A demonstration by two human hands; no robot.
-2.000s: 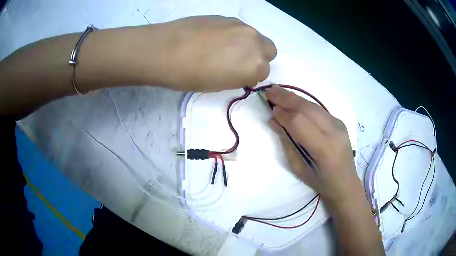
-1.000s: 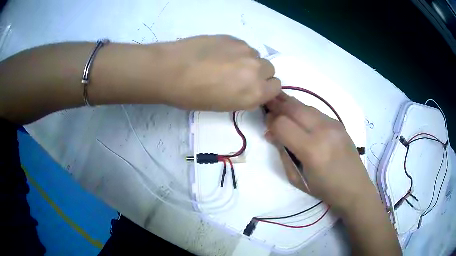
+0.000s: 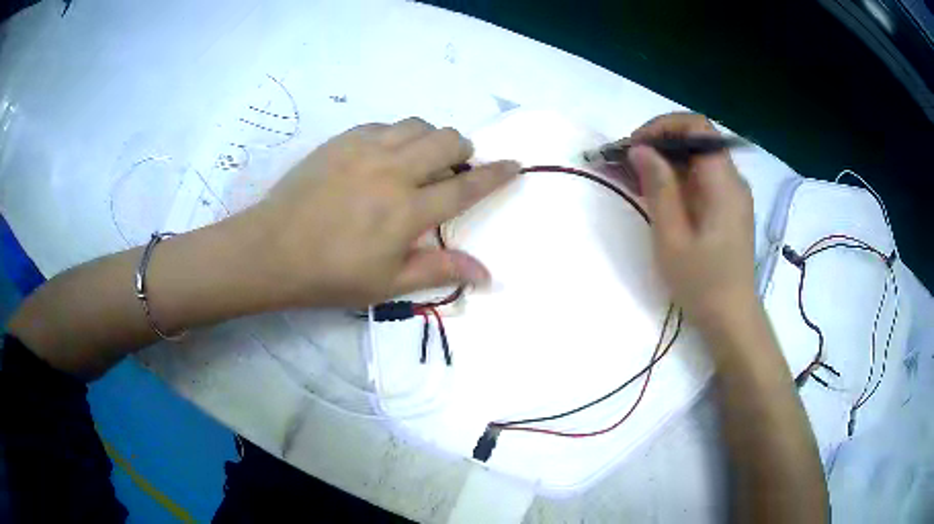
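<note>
The white housing (image 3: 553,307) lies in front of me. A red and black wire pair (image 3: 574,172) curves along its top and right side. A black plug (image 3: 393,311) sits at its left edge, with short free wire ends (image 3: 435,338) beside it. A small black connector (image 3: 485,442) lies near the bottom rim. My left hand (image 3: 379,210) rests over the upper left rim, fingers apart, one fingertip on the wire. My right hand (image 3: 686,194) holds dark slim tweezers (image 3: 666,149), tip pointing left above the upper right of the housing.
A second wired housing (image 3: 835,307) lies at the right. White cord (image 3: 307,358) loops left of the first housing. The white tabletop (image 3: 154,72) bears pen marks. A dark green belt (image 3: 614,61) runs behind it. Blue floor with a yellow line shows lower left.
My hands were together at the top wire and are now apart. My left hand has opened and moved left and down. My right hand has moved right and up, with the tweezers now nearly level.
</note>
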